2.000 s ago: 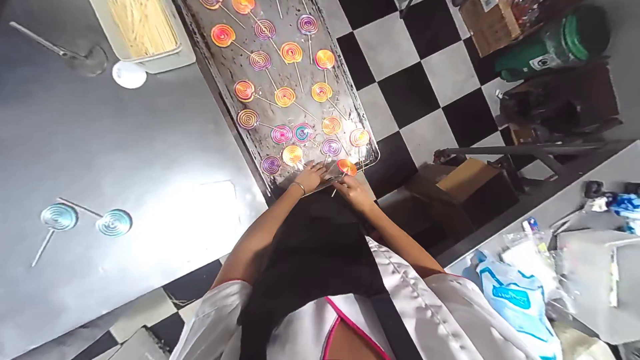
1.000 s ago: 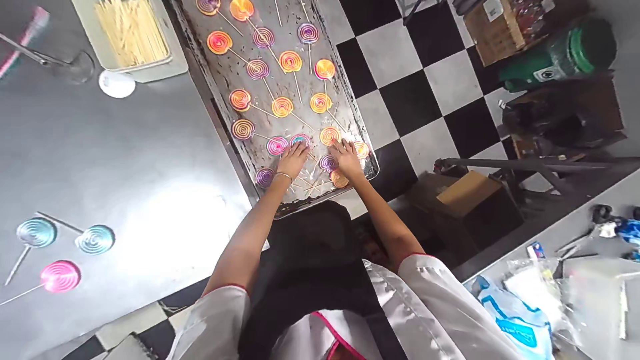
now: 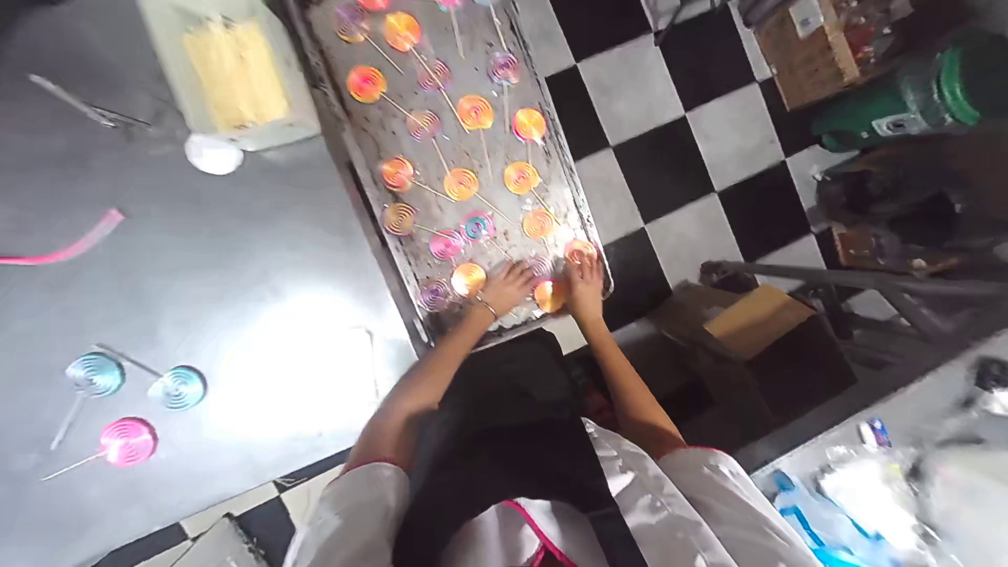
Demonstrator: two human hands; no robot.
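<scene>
A metal baking tray (image 3: 358, 150) holds several spiral lollipops on sticks, in orange, purple, pink and blue. Over its near end, my left hand (image 3: 508, 290) rests palm down beside a yellow-orange lollipop (image 3: 468, 279); what lies beneath the fingers is hidden. My right hand (image 3: 584, 287) is at the tray's near right corner, its fingertips on an orange lollipop (image 3: 580, 251); whether they grip it is unclear. Another orange lollipop (image 3: 548, 296) lies between the hands. On the metal table at left lie two light-blue lollipops (image 3: 179, 387) and a pink lollipop (image 3: 128, 442).
A plastic container (image 3: 296, 118) of pale sticks stands left of the tray, a white round object (image 3: 213, 154) by its corner. A pink strip (image 3: 71, 253) lies at far left. To the right are a checkered floor (image 3: 646, 102), a cardboard box (image 3: 760, 323) and a green container (image 3: 890, 118).
Both hands have shifted about the tray's near end. The pink lollipop on the table, out of sight two seconds ago, shows one second ago and now. A pink strip has come into view at left.
</scene>
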